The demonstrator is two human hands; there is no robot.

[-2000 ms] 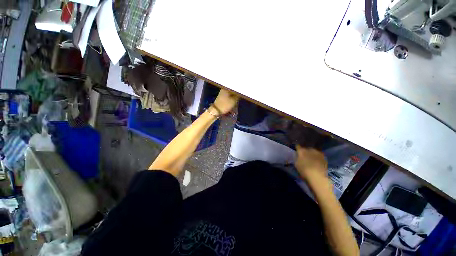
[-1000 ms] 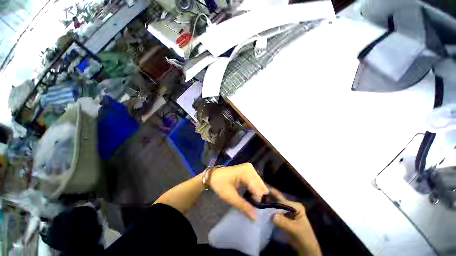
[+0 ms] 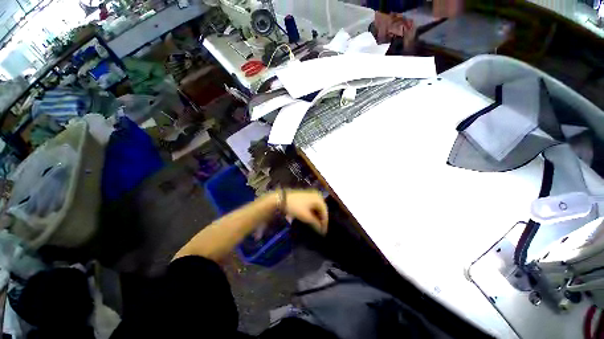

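Note:
My left hand (image 3: pixel 308 209) is in front of the table's edge, with its fingers curled and slightly blurred; I cannot tell whether it holds anything. My right hand is out of the picture. A grey and dark fabric piece (image 3: pixel 361 306) lies low in front of me, partly cut off by the lower edge. The industrial sewing machine (image 3: pixel 576 265) is at the right, cut off by the edge. Black binding tape (image 3: pixel 526 242) runs down to its needle area. Smaller grey panels with dark edges (image 3: pixel 503 132) lie on the white table (image 3: pixel 391 179) behind the machine.
White offcut strips (image 3: pixel 357 68) lie at the table's far left corner. Red-handled scissors (image 3: pixel 252 68) lie near another machine (image 3: pixel 263 22). A blue crate (image 3: pixel 228 191) stands below the table. A large beige bin (image 3: pixel 79 179) and a blue sack (image 3: pixel 129 159) are at the left.
The view has turned towards the left and far side of the table. My hands were together on a pale, dark-edged piece; now my left hand is apart from it and my right hand is out of view.

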